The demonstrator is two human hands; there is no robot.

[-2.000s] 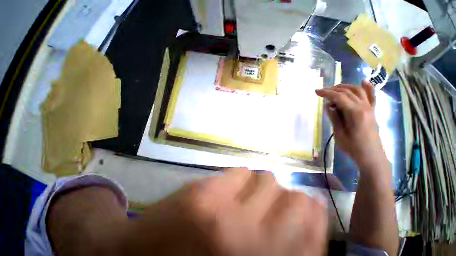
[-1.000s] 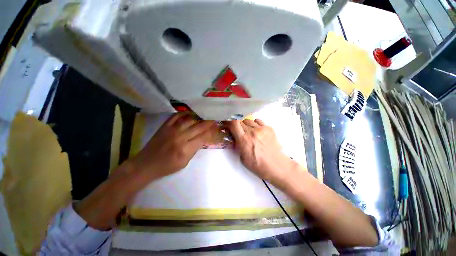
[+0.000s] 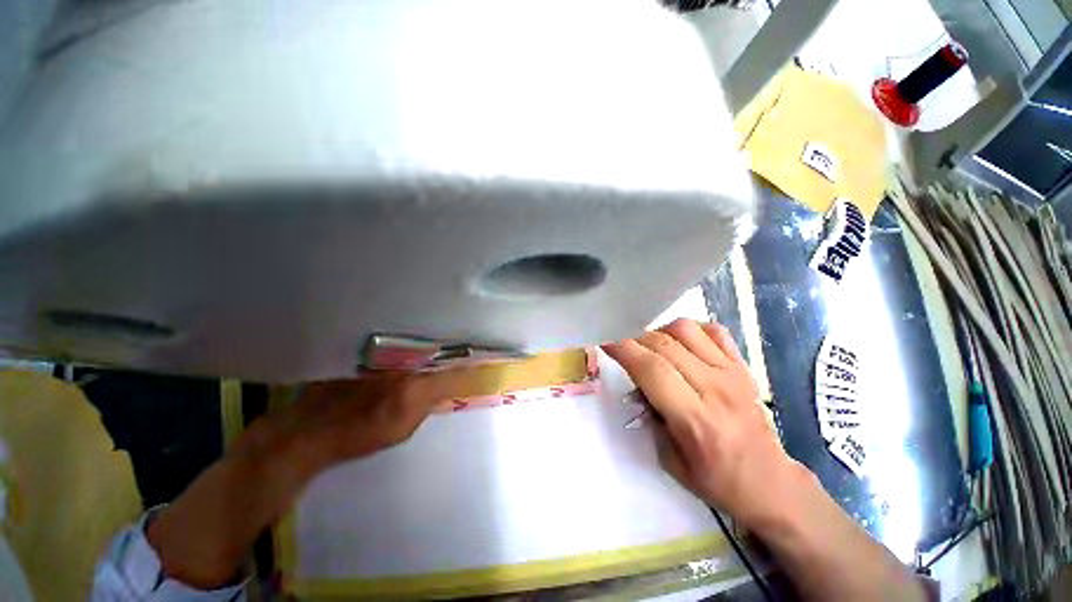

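Observation:
A yellow-tan piece lies on the white template plate, its near edge along the red guide marks. The machine head is very close and covers the needle area and the rest of the piece. My left hand lies at the piece's left side, its fingertips hidden under the head. My right hand is at the piece's right corner, thumb and index finger near its edge. A slim metal-tipped tool sticks out from under my right palm.
Woven labels lie fanned on the dark surface at right, with more above. A labelled tan piece lies upper right, near a thread cone. Strap strips and a teal-handled tool are far right. Tan pieces lie left.
The machine head fills more of the view as my head has moved closer. My right hand has shifted right, away from my left hand, and the tan piece's near edge shows between them.

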